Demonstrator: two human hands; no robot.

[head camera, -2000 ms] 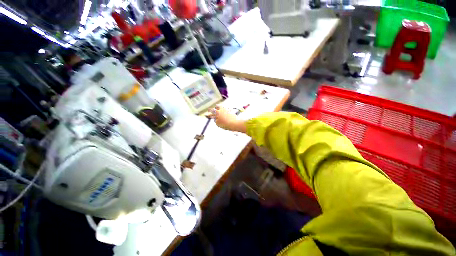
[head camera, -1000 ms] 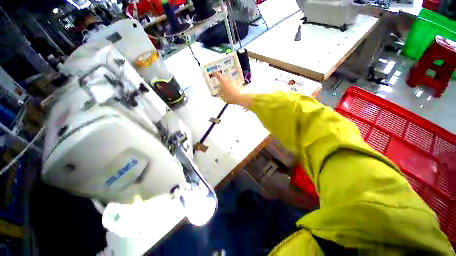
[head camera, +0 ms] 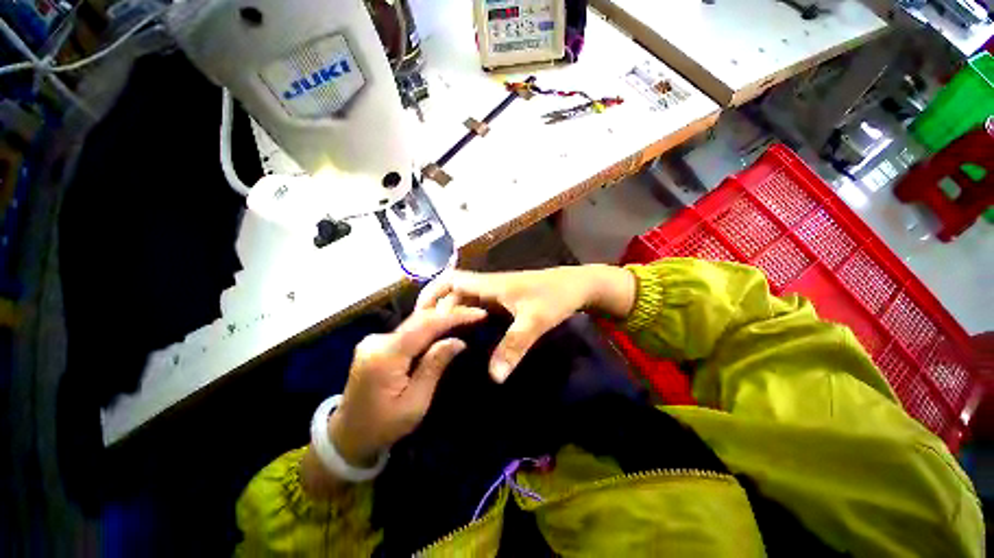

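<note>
My left hand (head camera: pixel 392 387), with a white band at the wrist, and my right hand (head camera: pixel 529 305) meet at the fingertips in front of the table edge. Both thumbs are apart from the fingers. Dark cloth (head camera: pixel 512 409) lies below them over my lap; whether either hand grips it cannot be told. The white JUKI sewing machine head (head camera: pixel 316 87) stands at the upper left. Its clear eye guard (head camera: pixel 420 245) is just above my fingertips. The needle area is hard to make out.
A black cloth pile (head camera: pixel 142 251) hangs at the table's left. The control panel (head camera: pixel 521 33), thread snips (head camera: pixel 578 111) and a dark strip under brown tape (head camera: pixel 476 128) are on the white table (head camera: pixel 523 164). A red crate (head camera: pixel 807 251) stands right; a red stool (head camera: pixel 948 185) is beyond.
My right hand has left the control panel and come back to my lap. My left hand has come into view and meets it. The view has tilted down, and the snips show clearly.
</note>
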